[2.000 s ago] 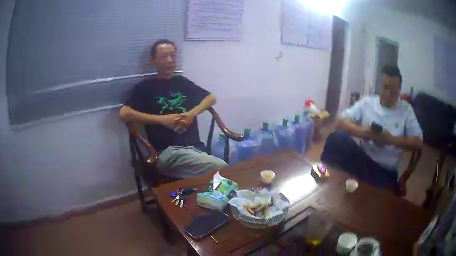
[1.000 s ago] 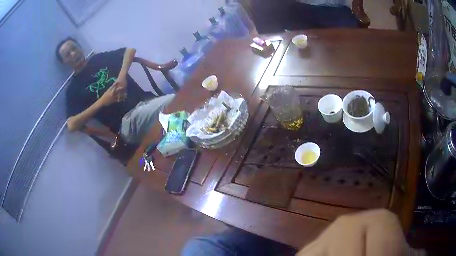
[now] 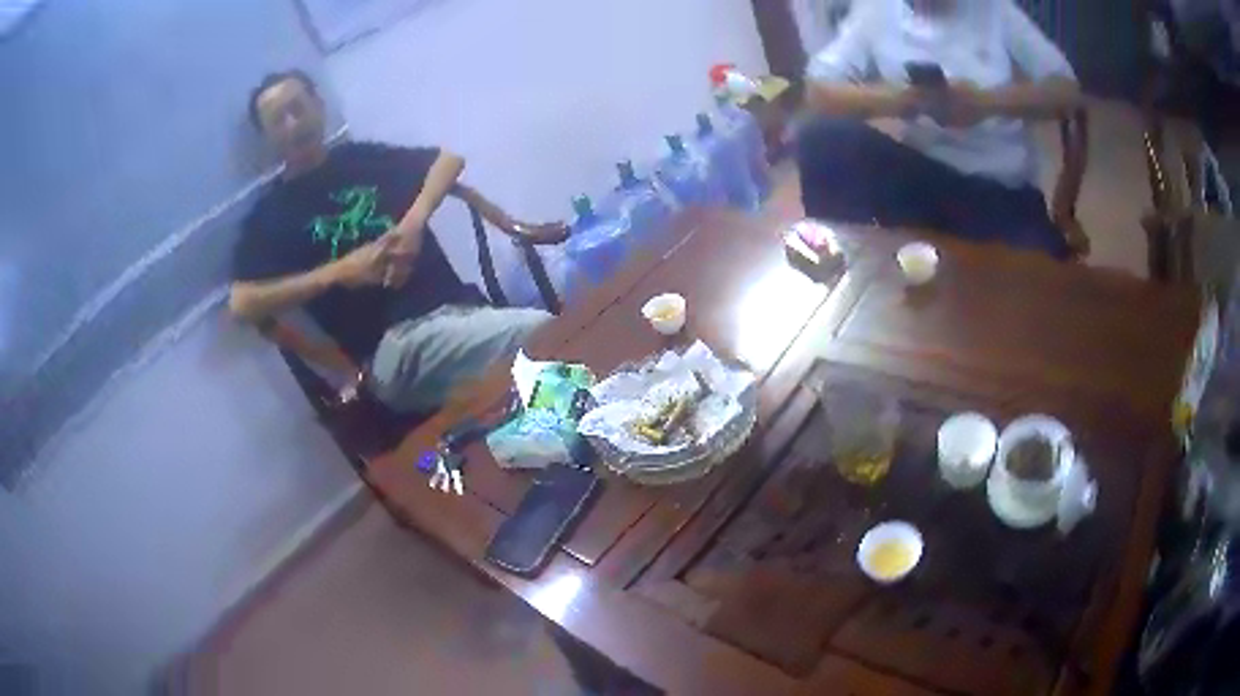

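Observation:
Neither of my hands is in the picture. A white tea cup [image 3: 889, 552] with yellow tea stands on the dark tea tray [image 3: 762, 612]. Behind it the clear glass fairness pitcher [image 3: 862, 432] holds a little yellow tea. Right of the pitcher stands a taller white cup [image 3: 966, 451]. Beside it is the white gaiwan [image 3: 1029, 473] with dark leaves inside, its white lid [image 3: 1077, 495] leaning at its right side. The picture is slightly blurred.
A glass ashtray [image 3: 673, 458] with tissue and butts, a tissue pack [image 3: 540, 432], a smartphone [image 3: 543, 518] and keys [image 3: 443, 472] lie at the left. Two more cups [image 3: 665, 314] [image 3: 918, 263] stand farther back. Two seated people are beyond the table; one holds a phone.
The view first tipped down to the table, then partly back up. A hand at the bottom edge one second ago is out of the picture. The second seated person shows again.

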